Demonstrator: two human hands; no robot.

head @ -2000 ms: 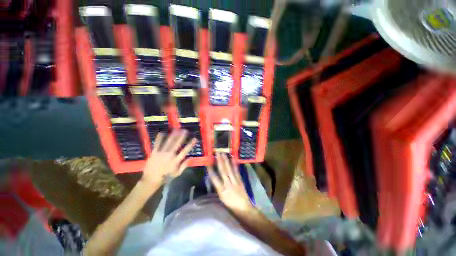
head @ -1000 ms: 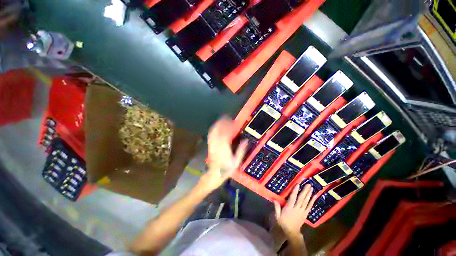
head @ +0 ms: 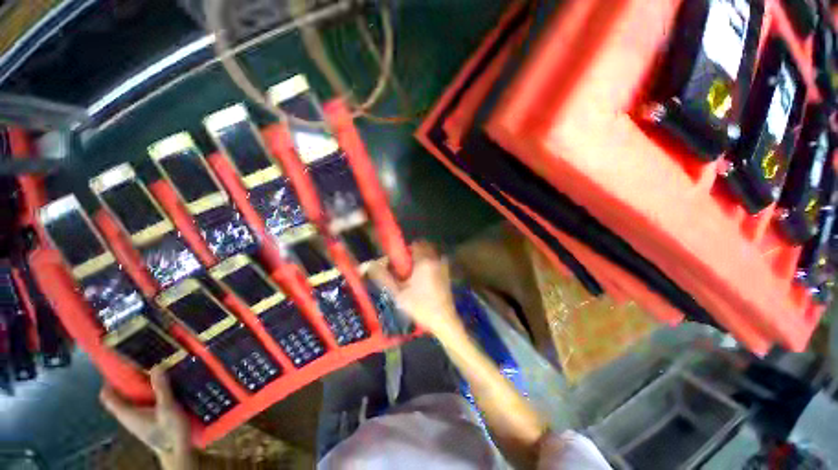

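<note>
A red foam tray [head: 303, 365] holds two rows of open flip phones [head: 237, 142], their dark screens edged in pale gold or white and their keypads towards me. The tray is tilted and its near edge bows. My left hand [head: 152, 418] grips its near left corner, thumb on the upper side and the other fingers partly hidden. My right hand [head: 418, 289] grips its right edge near the front corner.
Stacked red and black foam trays [head: 597, 128] stand close at the right; the top one holds closed phones [head: 772, 115]. Another tray's phones [head: 37, 321] show at the left edge. A cable loops behind. A cardboard carton [head: 588, 321] and a grey crate [head: 675, 413] are lower right.
Both hands have moved from the phones and near edge to the tray's sides and now grip it. The view has swung right, bringing the stacked trays close.
</note>
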